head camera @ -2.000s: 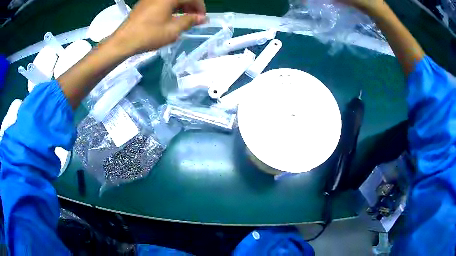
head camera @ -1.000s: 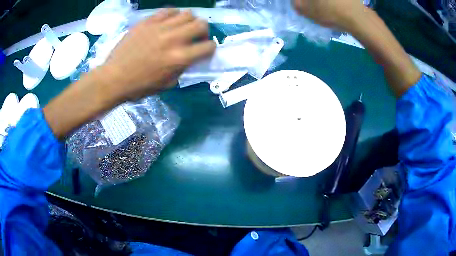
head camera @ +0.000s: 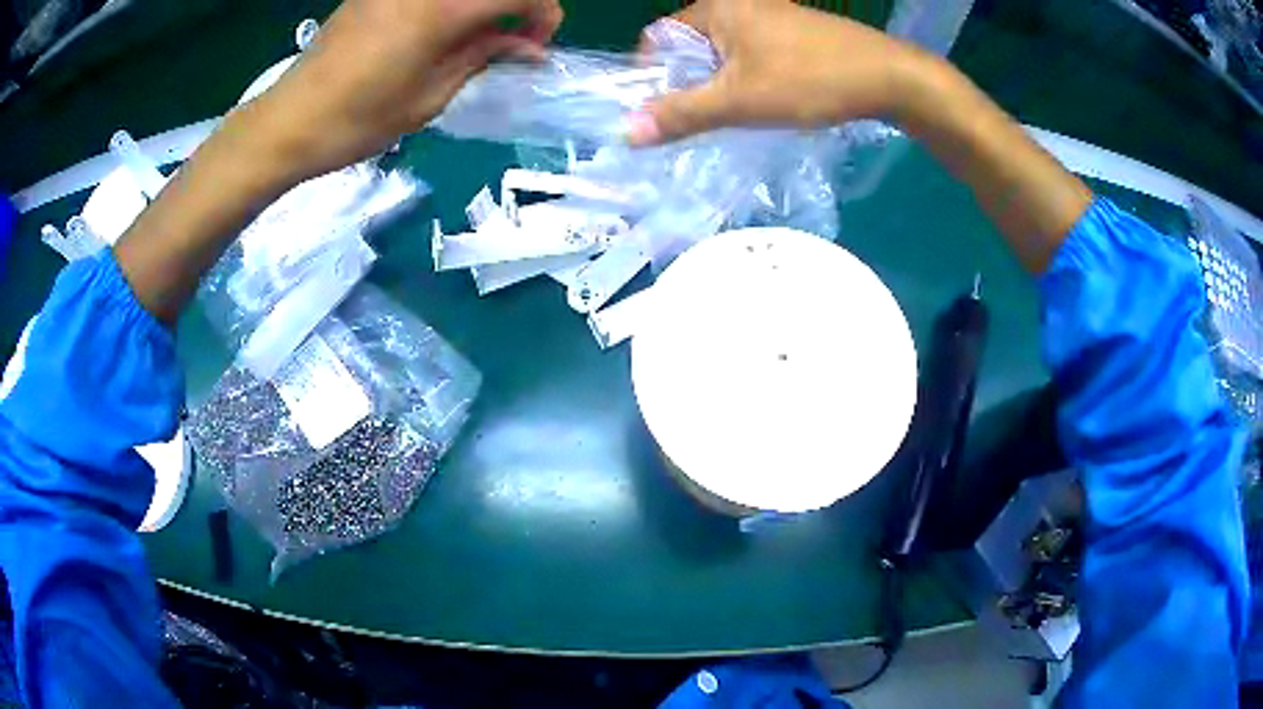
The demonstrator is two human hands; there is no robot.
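My left hand and my right hand are at the top of the view, both on a clear plastic bag with long white pieces seen through it. Loose white arms lie in a pile on the green bench below the bag. A round white plate lies flat on top of a drum-like support, mostly hidden under it. One white arm sticks out from under the plate's left edge. My left fingertips are partly cut by the top edge.
A clear bag of screws with a white label lies at the left. A black electric screwdriver lies right of the plate. An open box of small metal parts is at lower right. Packed arms lie above the screws; white assemblies at far left.
My right hand has moved left towards my left hand, and both now hold the bag. More loose arms show in the pile. The view has shifted slightly.
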